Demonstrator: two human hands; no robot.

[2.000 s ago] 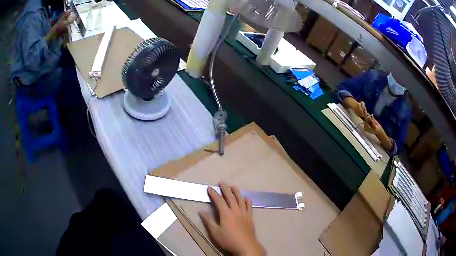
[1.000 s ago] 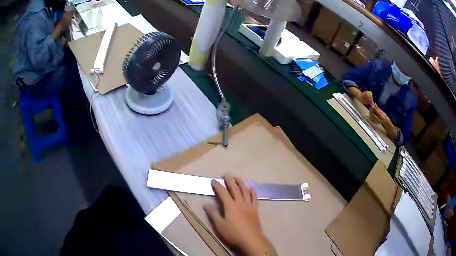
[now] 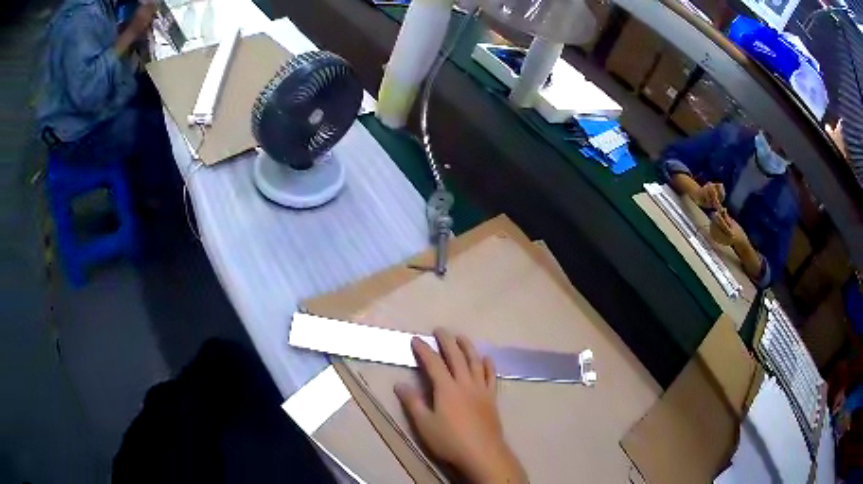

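A long flat lamp arm (image 3: pixel 355 339), bright white on the left and silver-grey on the right, lies across the stacked cardboard (image 3: pixel 530 293). Its left end extends past the stack's left edge. A small white hinge end (image 3: pixel 588 367) with two lugs is at its right end. My right hand (image 3: pixel 460 406) is bare and palm down, with its fingertips resting on the middle of the arm. The fingers are spread and the thumb lies below the arm, not around it. My left hand is not in view.
A black-and-white fan (image 3: pixel 305 118) and clamped gooseneck (image 3: pixel 439 208) stand beyond the stack. A creased brown cardboard piece (image 3: pixel 695 406) is at the right. Seated people are at upper left (image 3: pixel 90 80) and right (image 3: pixel 766 203). A blue stool (image 3: pixel 90 217) is at left.
The view has shifted slightly, moving the bench, lamp arm and my right hand a little rightward in the picture. My hand stays on the arm. The hands of the person at right have moved.
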